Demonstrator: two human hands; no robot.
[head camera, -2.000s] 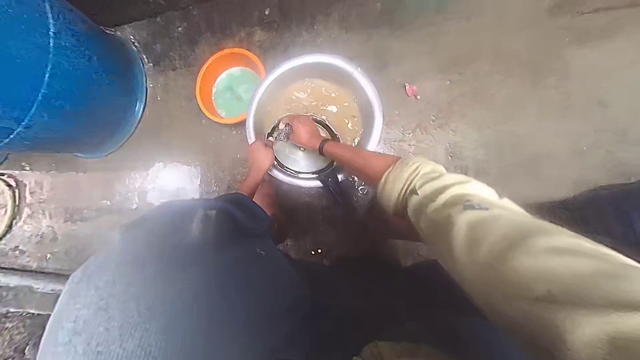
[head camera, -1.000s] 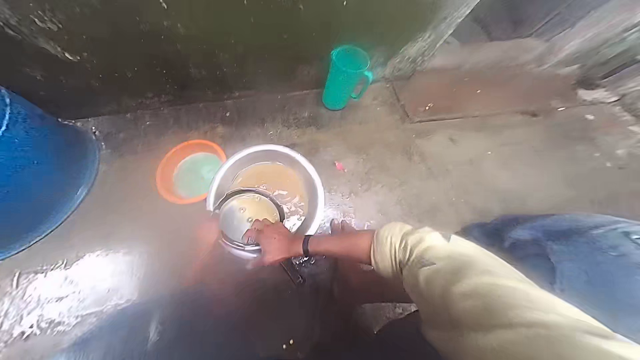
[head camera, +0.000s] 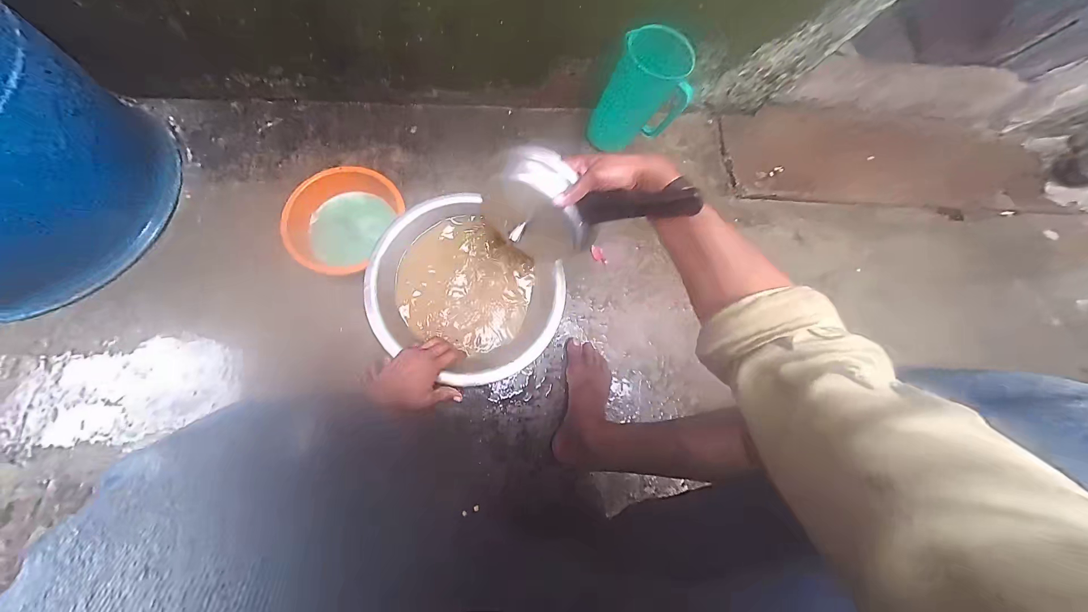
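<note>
A large round metal basin (head camera: 380, 293) of cloudy brownish water stands on the wet floor. My left hand (head camera: 418, 374) grips its near rim at the lower left, fingers over the edge. Above the basin's upper right side, my right hand (head camera: 619, 174) holds a small metal pot (head camera: 548, 204) with a long black handle, tilted and blurred by motion. The pot's handle (head camera: 646, 204) points right, across my wrist. Brownish water seems to run from the pot towards the basin. My bare foot (head camera: 586, 391) is beside the basin.
An orange bowl (head camera: 297, 217) holding greenish liquid stands just left of the basin. A large blue plastic container (head camera: 76, 170) is at the far left. A green plastic jug (head camera: 633, 93) stands by the wall behind. A small pink scrap (head camera: 598, 254) lies on the floor.
My right hand has lifted the pot out of the basin, up and to the right. My left hand now shows on the basin's rim. The view has shifted, bringing in the green jug.
</note>
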